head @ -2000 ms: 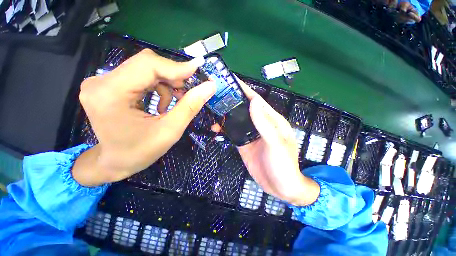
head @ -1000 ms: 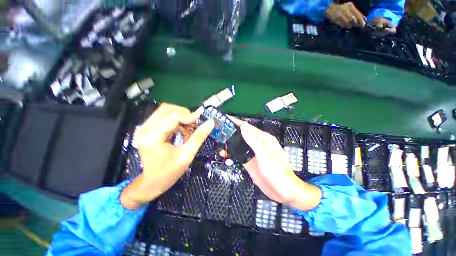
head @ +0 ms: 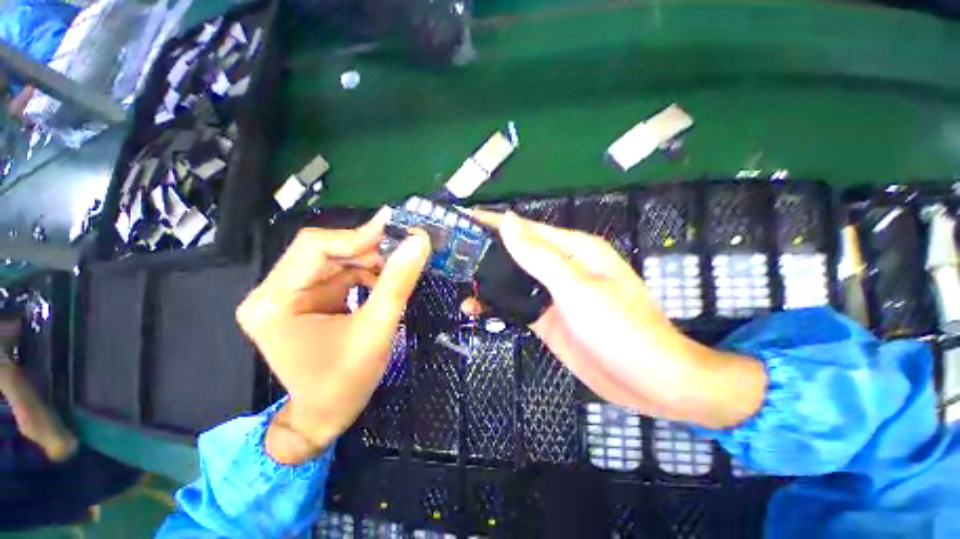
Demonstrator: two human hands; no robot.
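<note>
A black phone front housing (head: 513, 286) with a blue circuit board (head: 455, 244) at its upper left end is held above the blister tray (head: 491, 405). My right hand (head: 600, 305) holds the housing from the right and below. My left hand (head: 342, 316) has thumb and fingers closed on the board's left end, by a small grey part (head: 402, 234); its exact shape is hidden by the fingertips. Pale fingertips of my right hand show below the housing.
Three white and grey LCD modules lie on the green bench (head: 568, 63) beyond the tray. A black parts bin (head: 258, 137) of loose pieces is at upper left, with an empty black tray (head: 200, 337) below it. Keypads (head: 674, 284) fill some tray pockets. Another person's arm (head: 37, 416) shows far left.
The view has swung left, and the other worker's hands at upper right have left the picture. Both my hands still hold the phone, which is now tilted flatter.
</note>
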